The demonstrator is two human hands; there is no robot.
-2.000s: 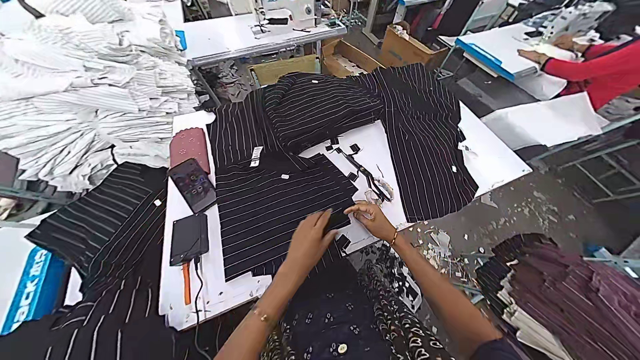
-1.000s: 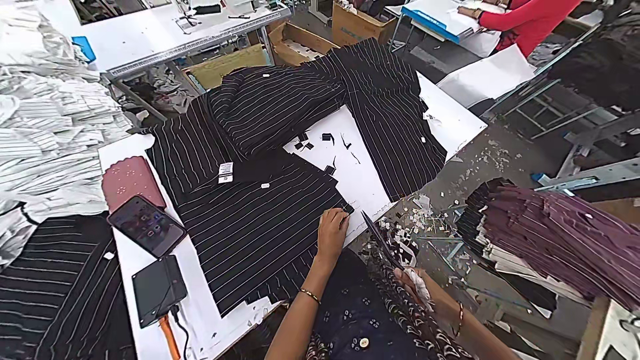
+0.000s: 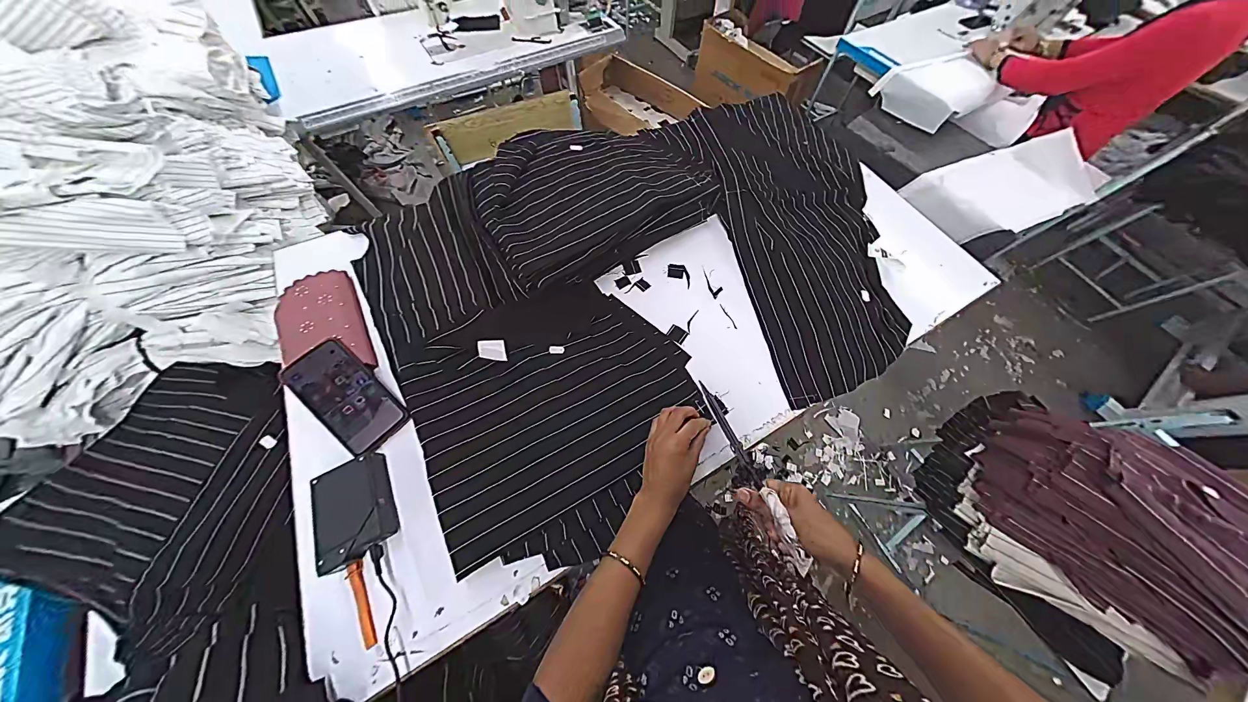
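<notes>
My left hand (image 3: 673, 450) grips the near right corner of a black striped fabric piece (image 3: 546, 429) lying on the white table (image 3: 746, 361). In my right hand (image 3: 795, 517) is a pair of scissors (image 3: 726, 419) with cloth-wrapped handles. The blades point up and away, just right of my left fingers. More black striped fabric (image 3: 595, 205) lies bunched across the far side of the table, and another panel (image 3: 799, 292) hangs down on the right. Small black scraps (image 3: 676, 272) and thread bits lie between the pieces.
A smartphone (image 3: 343, 395), a pink case (image 3: 320, 317), a black device (image 3: 353, 512) with a cable and an orange-handled tool (image 3: 361, 604) line the left side. White striped fabric (image 3: 127, 195) is heaped left; maroon pieces (image 3: 1121, 517) lie right. A person in red sits at the far right.
Two seconds ago both hands were together at the fabric's edge. My right hand has since moved toward my body and now holds scissors, seen there one second ago too. The left stays at the fabric.
</notes>
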